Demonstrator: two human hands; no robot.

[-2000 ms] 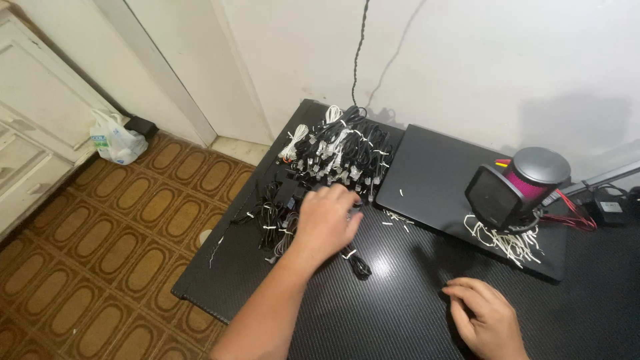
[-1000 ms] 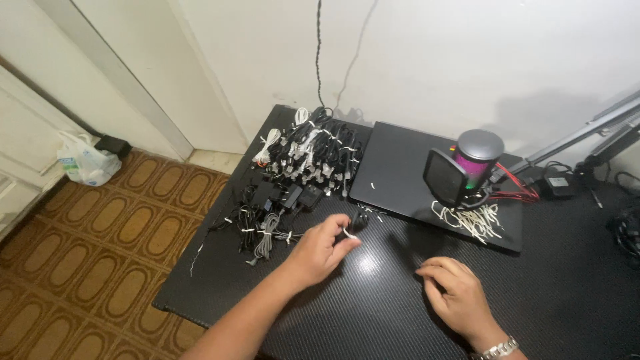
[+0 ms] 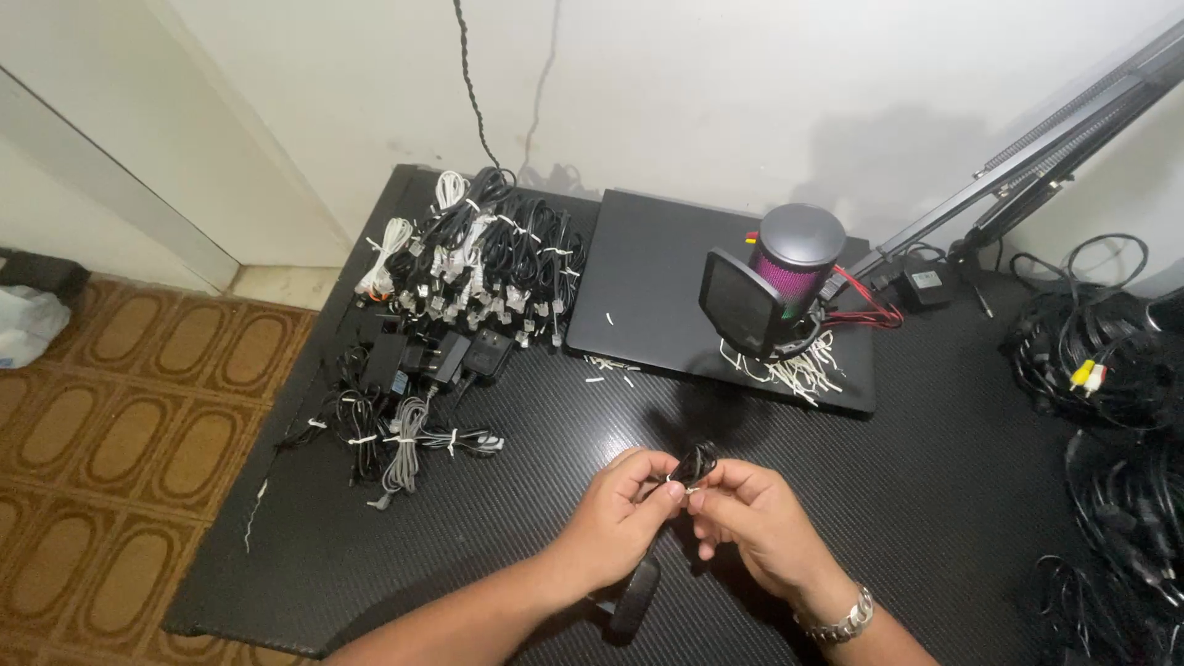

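My left hand (image 3: 622,518) grips a small coiled black cable (image 3: 694,462) near the middle of the desk. A black power adapter (image 3: 636,597) hangs below that hand, over the desk. The fingertips of my right hand (image 3: 754,513) pinch a short white tie (image 3: 689,490) around the coil, close to my left thumb. Left of my hands lie a tied grey cable (image 3: 405,453), black tied cables (image 3: 361,435) and several black power adapters (image 3: 486,353). Behind them is a heap of tied black cables with clear plugs (image 3: 518,240), with white bundles (image 3: 387,259) at its left.
A closed black laptop (image 3: 647,268) carries a microphone (image 3: 797,240) with a pop filter (image 3: 740,301) and a pile of white ties (image 3: 800,370). A boom arm (image 3: 1027,157) rises at right. Loose black cables (image 3: 1064,361) fill the desk's right side. Left is the tiled floor (image 3: 120,425).
My left hand has left the cable bundles and now holds the coiled cable in front of me. My right hand has joined it at the tie. The view has shifted to the right.
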